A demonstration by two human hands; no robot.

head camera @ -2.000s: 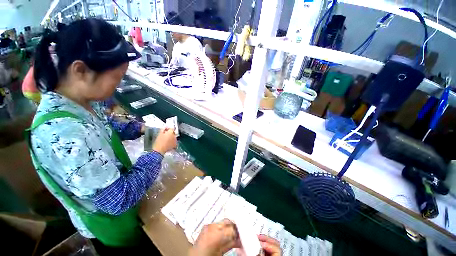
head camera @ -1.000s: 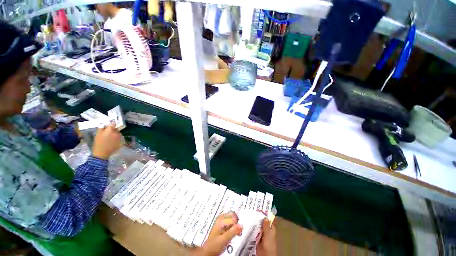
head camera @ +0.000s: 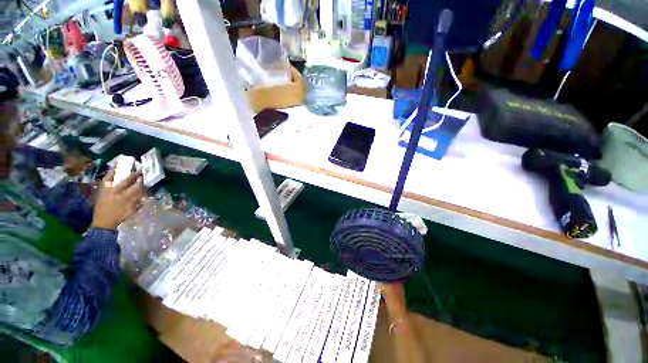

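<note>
Small white cartons (head camera: 312, 301) with black lettering lie in a tight overlapping row on the brown cardboard-covered bench (head camera: 455, 344). My right hand (head camera: 393, 296) is at the far right end of the row, against the end carton. Its fingers are partly hidden behind the dark blue fan, so its grip cannot be made out. My left hand (head camera: 222, 349) is blurred and cut off by the bottom edge, at the near side of the row. Whether it holds anything cannot be told.
The dark blue clip fan (head camera: 378, 244) hangs over the row's right end. A white post (head camera: 238, 131) rises behind the row. The green conveyor (head camera: 469, 283) runs behind. A neighbouring worker's hand (head camera: 117, 198) and clear bags (head camera: 153, 223) are at left. A phone (head camera: 352, 146) and drill (head camera: 568, 191) lie on the shelf.
The carton held between my hands a second ago is no longer held up between them. My hands have moved apart, left hand to the near side, right hand to the row's right end. The view has shifted right.
</note>
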